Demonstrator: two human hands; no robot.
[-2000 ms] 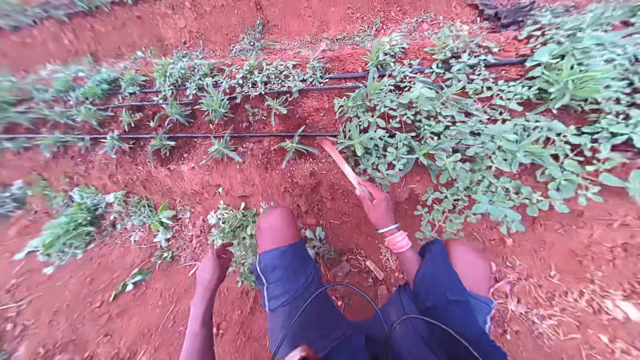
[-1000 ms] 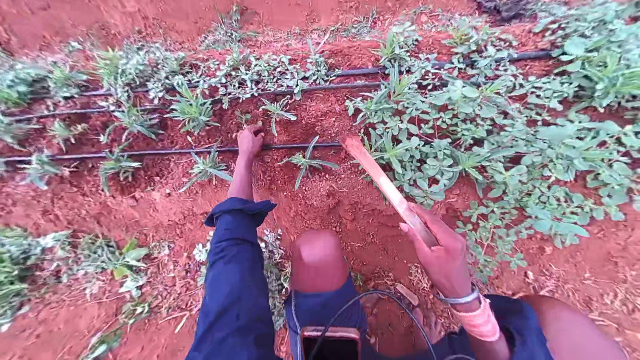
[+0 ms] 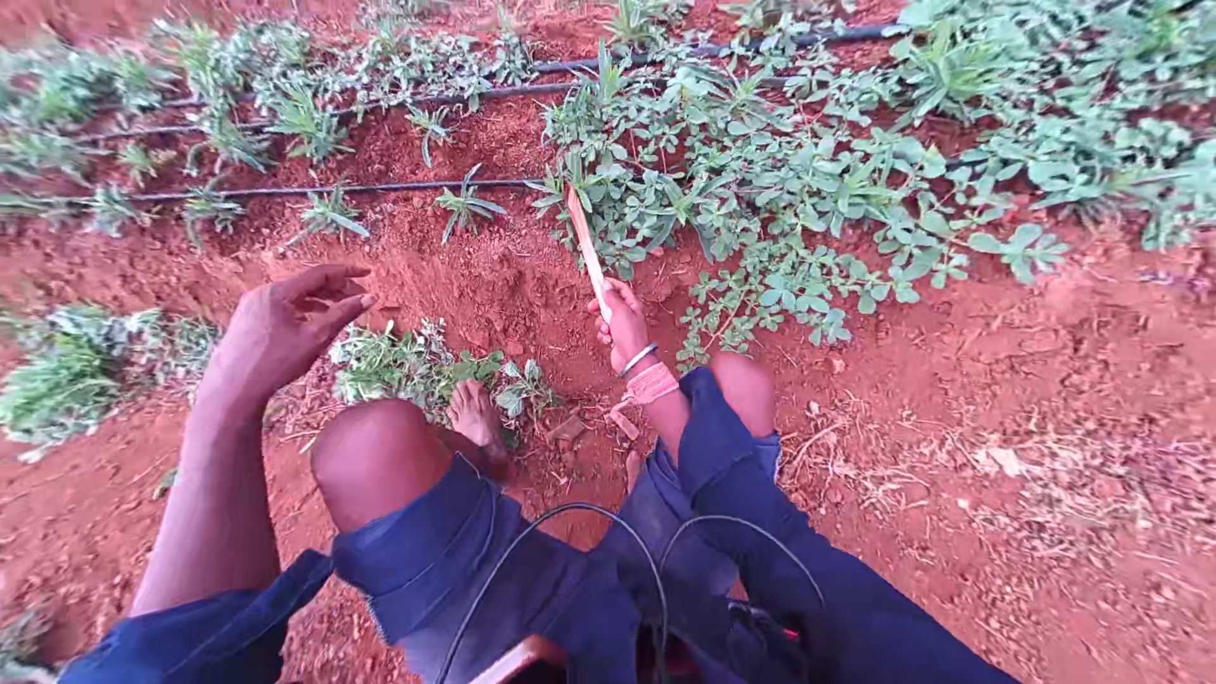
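My right hand [image 3: 622,328] is closed around the lower end of a flat wooden stick [image 3: 587,249]. The stick's reddish, soil-stained tip rests among the leaves at the left edge of dense low weeds [image 3: 760,190]. Raised over the red soil at the left is my left hand [image 3: 290,328], its fingers apart and slightly curled, with nothing visible in them. Beyond it, narrow-leaved young plants [image 3: 331,214] stand along a black drip line [image 3: 380,187]. One such plant [image 3: 465,204] grows just left of the stick's tip.
More black drip lines [image 3: 513,91] cross the bed farther off. A heap of leafy weeds [image 3: 399,366] lies by my bare foot [image 3: 475,413], and another heap [image 3: 71,380] lies at the far left. A cable [image 3: 570,506] loops over my lap. Dry straw litters the soil [image 3: 997,465] at right.
My left hand has drawn back toward me from the plants at the drip line, where it was one second ago. My right hand keeps hold of the stick, whose tip now reaches the weeds' edge.
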